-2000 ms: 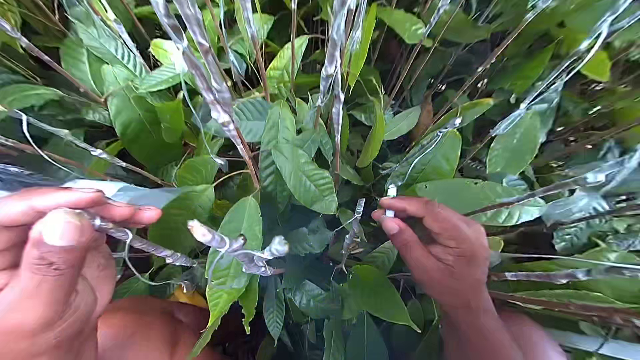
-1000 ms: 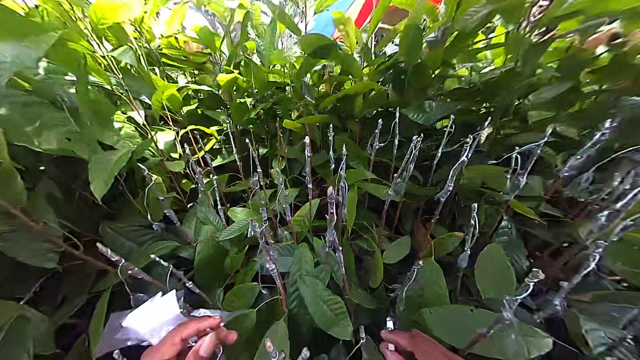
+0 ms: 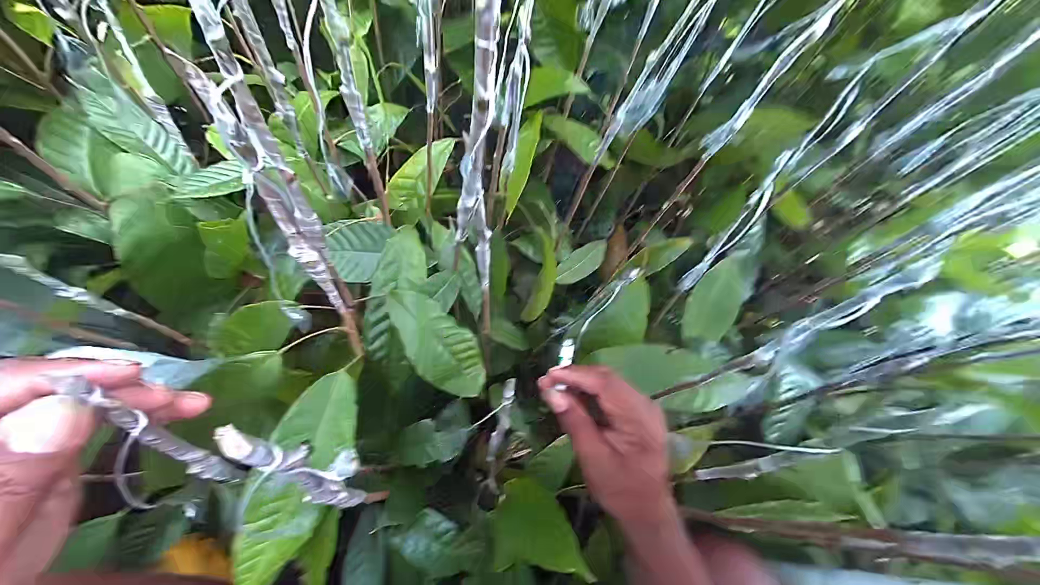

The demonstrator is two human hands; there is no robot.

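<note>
At the lower left, my left hand (image 3: 57,447) pinches the upper end of a stem wrapped in clear plastic film (image 3: 183,447). A pale sheet of film lies behind its fingers. Beside the held stem, a second wrapped stem with a cut, pale end (image 3: 268,455) slants to the right. My right hand (image 3: 613,439), right of centre, has thumb and forefinger closed on the tip of a thin wrapped stem (image 3: 566,353), its white end showing above the fingers. Just left of that hand stands a short wrapped stem (image 3: 502,422), not touched.
Many film-wrapped stems (image 3: 479,122) rise across the back, and more lean in from the right (image 3: 861,292). Broad green leaves (image 3: 435,341) fill the space between both hands. A brown stem (image 3: 853,536) crosses at the lower right, and something yellow (image 3: 195,559) shows at the lower left.
The view tilted up a second ago and is now down again. Both hands stand about where they were two seconds ago, the right one still at the small white tip.
</note>
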